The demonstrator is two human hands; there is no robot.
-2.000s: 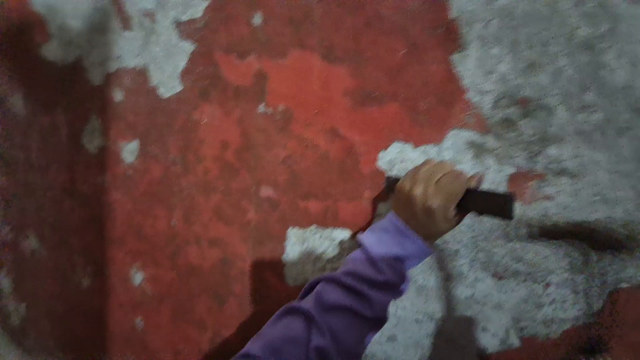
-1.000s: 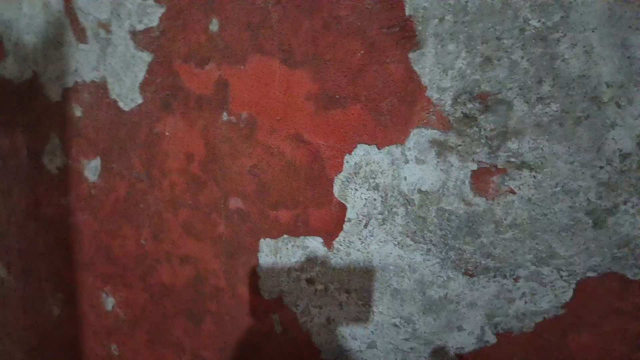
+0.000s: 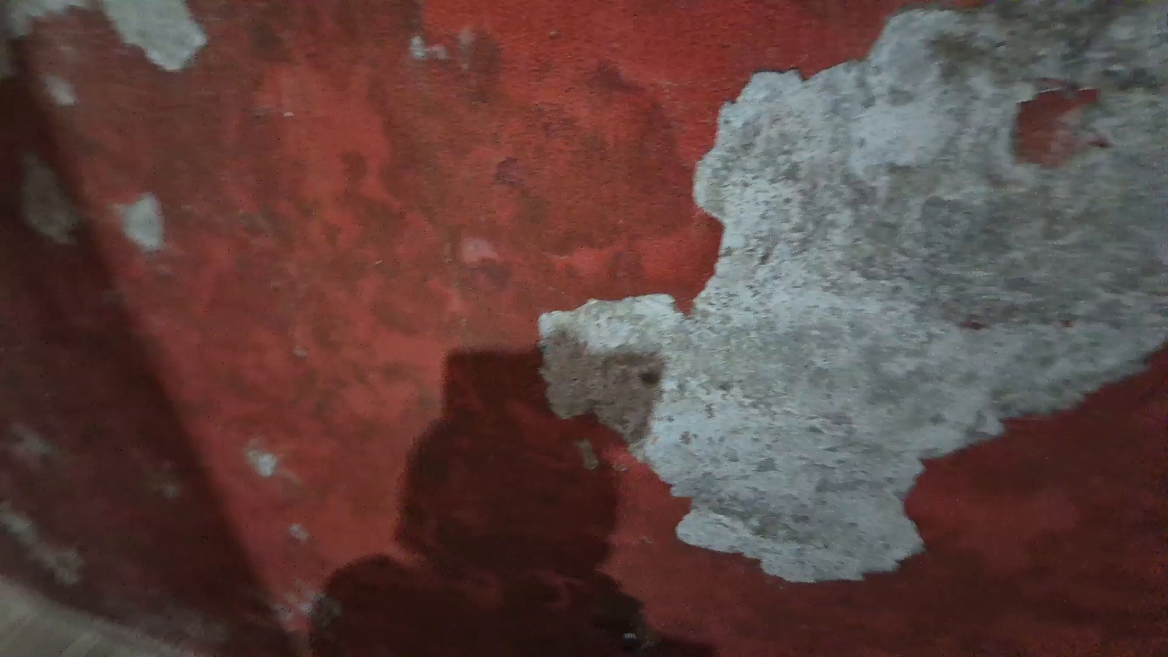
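Observation:
Neither my left hand nor my right hand shows in the head view. A wall with worn red paint (image 3: 347,219) fills most of the picture. On its right side spreads a large patch of bare grey plaster (image 3: 821,365) with ragged edges, and a small island of red paint (image 3: 1054,128) remains within it. Smaller pale chipped spots (image 3: 143,222) dot the left part. What either hand holds cannot be seen.
A dark shadow (image 3: 511,484) shaped like a head and shoulders falls on the lower middle of the wall. At the left is a darker wall section (image 3: 82,392), and a pale surface (image 3: 55,625) shows in the bottom left corner.
Two seconds ago a hand in a purple sleeve held a dark, flat-ended tool at the plaster patch; hand and tool are now out of view. The view has shifted lower and tilted.

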